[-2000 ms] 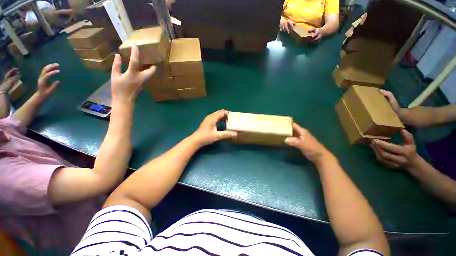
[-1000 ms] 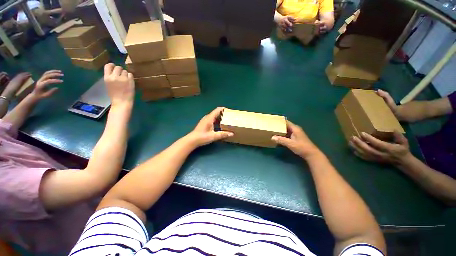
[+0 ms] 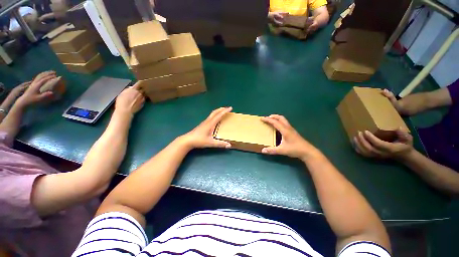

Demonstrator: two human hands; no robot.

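Note:
A small brown carton is at the middle of the green bench in front of me, its broad top panel facing up. My left hand grips its left end, thumb at the near edge and fingers at the far edge. My right hand grips its right end the same way. Thin dark gaps show at both ends beside my palms. The underside of the carton is hidden, so I cannot tell whether it touches the bench.
A carton stack stands ahead left, beside a bench scale and a pink-sleeved neighbour's hand. Another stack is farther left. At right, a person's hands hold cartons. A person in yellow sits opposite. A large open carton stands back right.
The carton between my hands has turned from its narrow side up to its broad panel up. The neighbour's near hand has left the top of the stack and is now lower, by its side.

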